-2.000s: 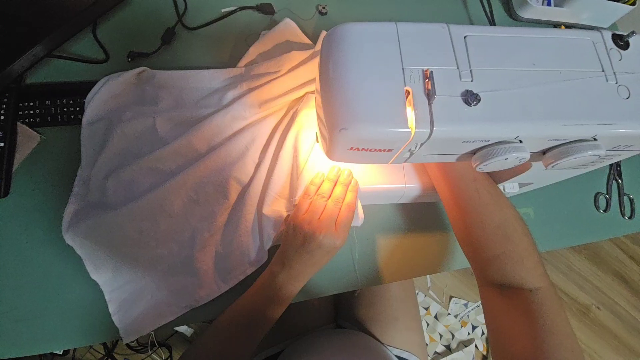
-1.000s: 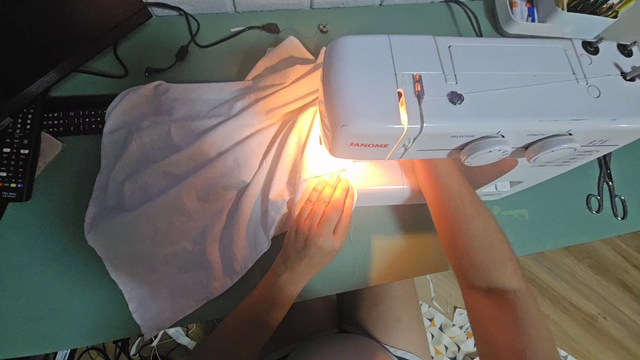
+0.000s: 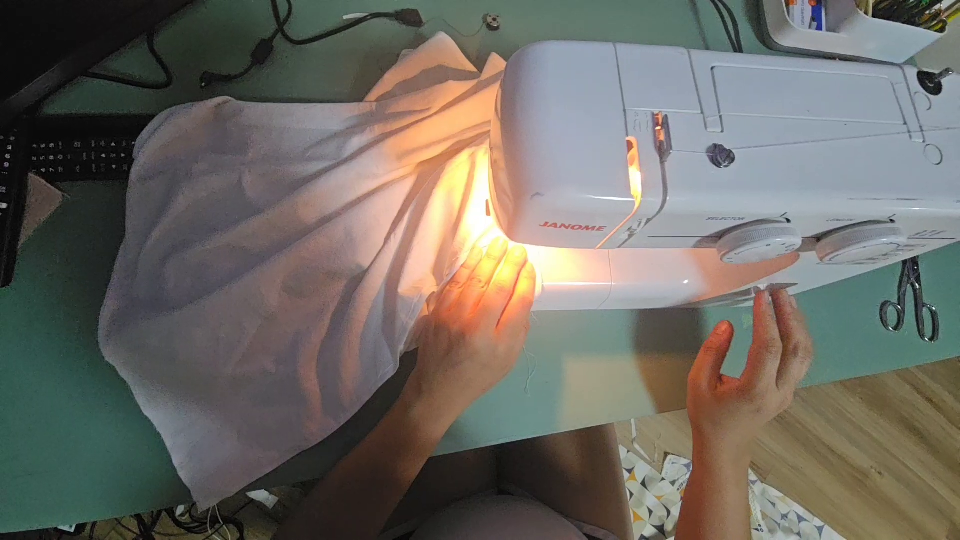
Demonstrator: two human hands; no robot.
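Note:
A white Janome sewing machine (image 3: 570,157) stands on the green table, its lamp lighting the area below the head. White cloth (image 3: 277,247) spreads left from under the head in folds. My left hand (image 3: 480,307) lies flat with fingers together on the cloth edge beside the lit area; the needle and presser foot are hidden. My right hand (image 3: 750,367) is raised at the machine's front, fingertips at the reverse lever (image 3: 772,291) below the two dials (image 3: 759,241), thumb apart, holding nothing visible.
Metal scissors (image 3: 910,300) lie right of the machine. A black keyboard (image 3: 82,146) sits partly beside the cloth at left. Black cables (image 3: 322,36) and a small metal bobbin-like part (image 3: 492,22) lie behind. A white organizer (image 3: 847,34) stands at the back right. Patterned fabric (image 3: 660,487) is below the table edge.
My right hand has come out from under the machine's arm to the lever area at its front. My left hand stays on the cloth by the lit area.

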